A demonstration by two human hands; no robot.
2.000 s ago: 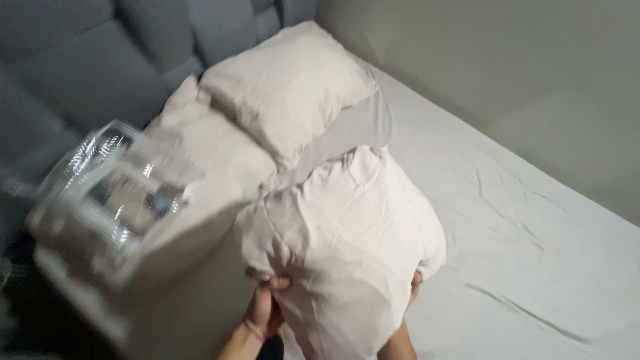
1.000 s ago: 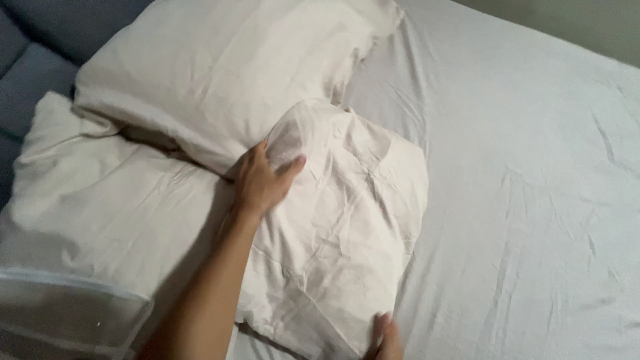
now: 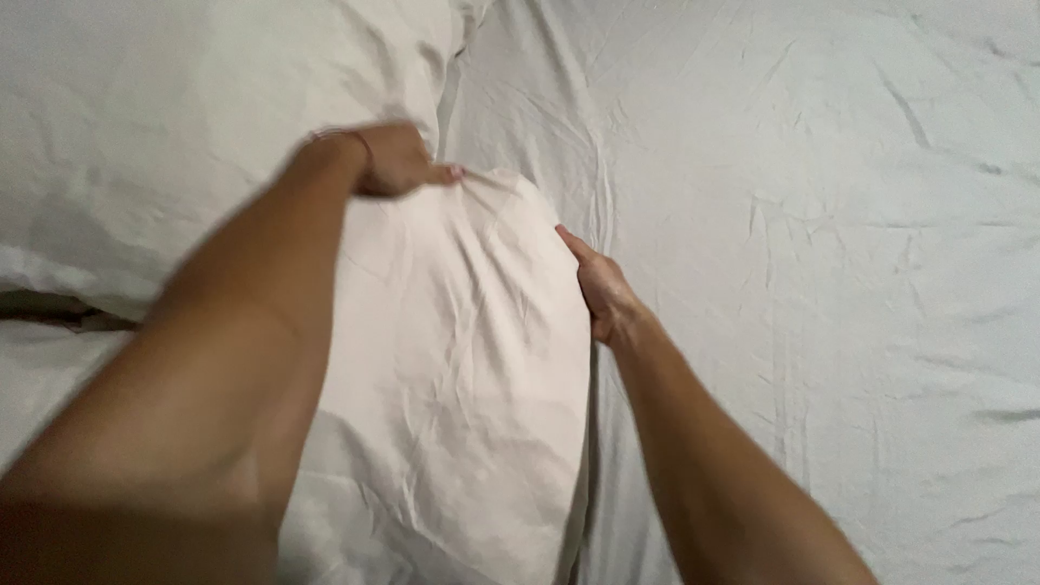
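A pale pillow in a creased pillowcase lies between my arms on the bed. My left hand grips the cloth at its far left corner, thumb and fingers closed, and folds run from that grip across the case. Against the pillow's far right edge rests my right hand, its thumb pointing up along the edge; its other fingers are hidden behind or under the pillow, so its hold is unclear.
A large pale pillow lies at the upper left, with part of another pillow below it at the left edge. The wrinkled light grey bed sheet spreads over the right side.
My left hand has moved from the pillow's left side to its far corner and taken hold there. My right hand has moved up along the right edge. The view is now closer.
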